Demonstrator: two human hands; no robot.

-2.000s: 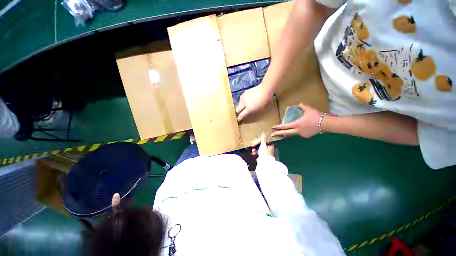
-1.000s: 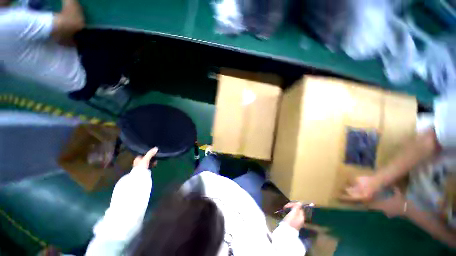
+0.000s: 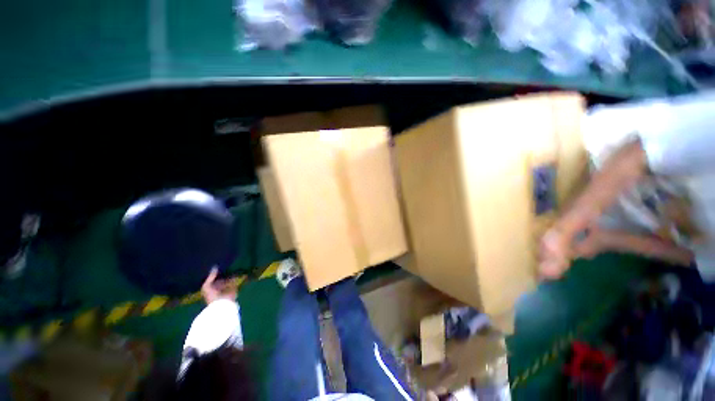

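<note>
My left hand (image 3: 213, 288), blurred, is at the near edge of a round black stool (image 3: 179, 241), with a thumb or finger on the rim; the rest of its grip is hidden. The stool is left of a closed, taped carton (image 3: 335, 207). My right hand is not in view. A larger carton (image 3: 439, 196) stands right of the taped one, with a small gap showing dark bagged units (image 3: 543, 188).
A green bench (image 3: 196, 47) with bagged parts (image 3: 549, 31) spans the top. Another person's hand (image 3: 553, 252) is at the large carton's right side. An open carton (image 3: 400, 309) lies beside my legs. A red item (image 3: 588, 362) is lower right.
The view has shifted. The stool, with my left hand at its rim, is now on the bench side of the striped line. My right hand and the person at the left have left the view.
</note>
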